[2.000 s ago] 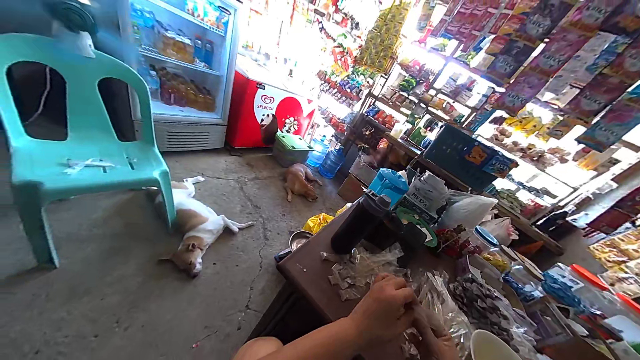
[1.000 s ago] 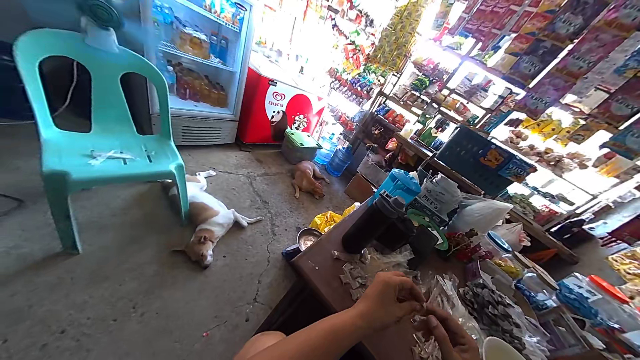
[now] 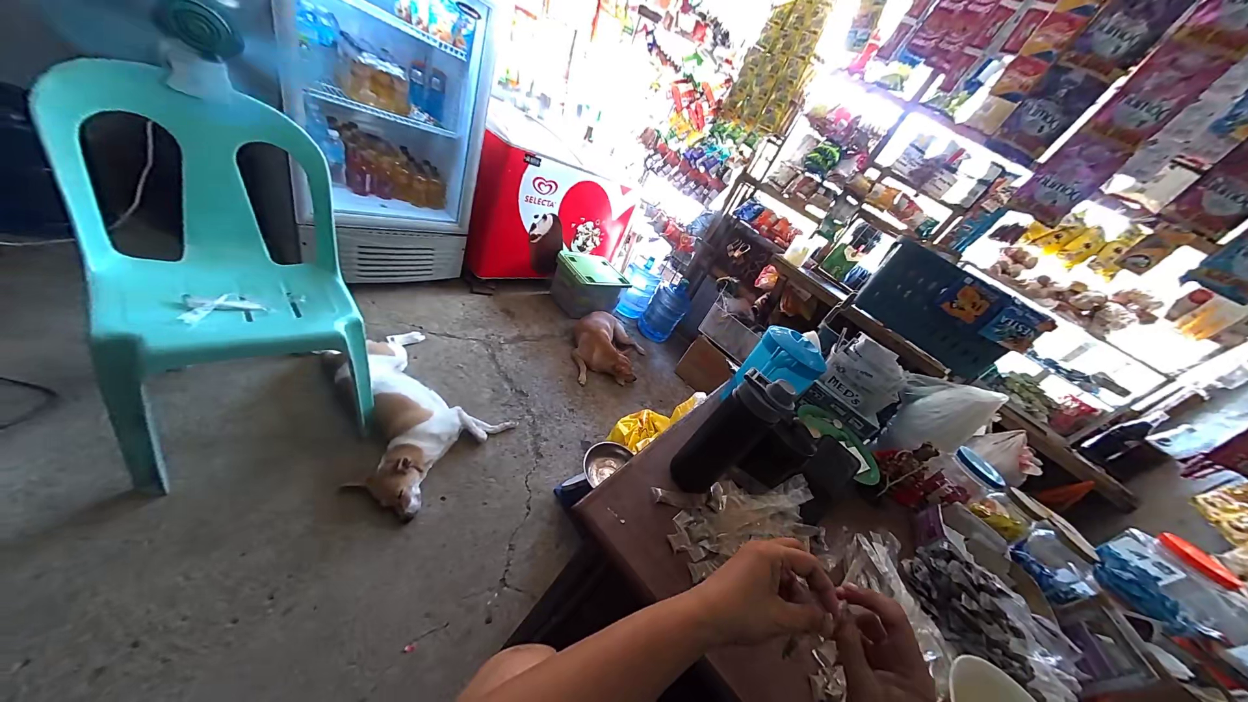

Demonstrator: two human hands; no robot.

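Note:
Over the brown table [image 3: 634, 526] my left hand [image 3: 765, 593] and my right hand [image 3: 877, 643] meet, fingertips pinched together on something small and pale, perhaps a piece of a clear plastic packet; its shape is mostly hidden by the fingers. Small clear plastic packets [image 3: 726, 526] lie in a heap just beyond my left hand. More of them [image 3: 829, 673] are below the fingers. To the right of my right hand, dark grey small packets [image 3: 975, 609] fill a clear plastic bag, with a white cup or bowl [image 3: 975, 680] near it at the bottom edge.
A black tumbler [image 3: 731, 434] and a blue pitcher [image 3: 785, 361] stand beyond the packets. Lidded plastic jars [image 3: 1180, 575] line the right. On the floor lie a white-and-brown dog [image 3: 414, 419] and a brown dog [image 3: 604, 346]. A green plastic chair [image 3: 219, 244] stands left, shelves of goods behind.
My hands have stayed close together over the table. Two seconds ago my right hand was lower and blurred; now its fingertips meet those of my left. The view has shifted slightly.

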